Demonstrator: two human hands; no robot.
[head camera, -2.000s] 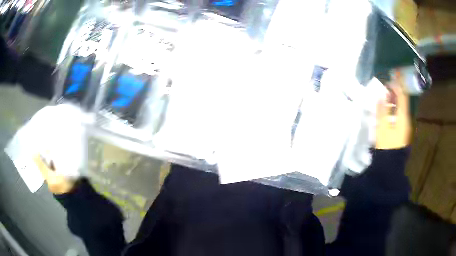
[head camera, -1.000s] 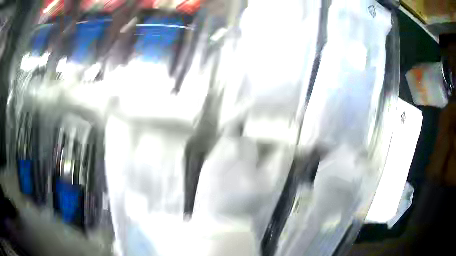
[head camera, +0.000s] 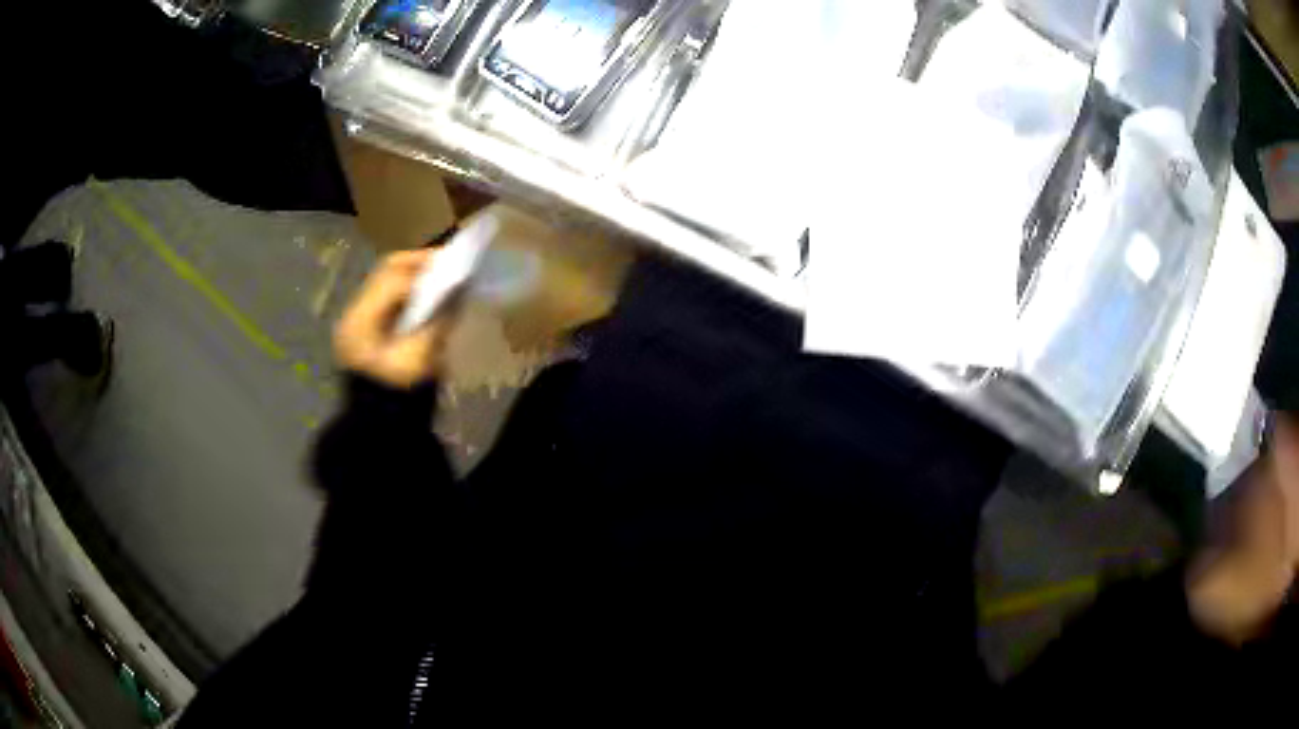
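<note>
My left hand (head camera: 388, 325) is in front of the tray's near edge and grips a small white, blurred item (head camera: 447, 271), seen nearly edge-on; I cannot tell what it is. My right hand (head camera: 1248, 548) is blurred at the right edge, partly cut off; whether it holds anything is unclear. The clear blister tray (head camera: 556, 185) runs across the top. Two bare keypad phones (head camera: 567, 54) lie in its left pockets. White and frosted bagged phones (head camera: 1125, 292) fill its right part, and a white bag (head camera: 912, 271) hangs over the near edge.
A stack of empty bags (head camera: 1228, 335) lies beside the tray's right end. A small printed object (head camera: 1282, 178) is beyond it. Below is a grey floor (head camera: 200, 385) with yellow lines. Another person's dark shoes (head camera: 57, 321) show at the left edge.
The view has swung, so the tray now sits higher and the floor shows. Both hands, unseen one second ago, are back in view. The left hand's white item looks smaller than two seconds ago.
</note>
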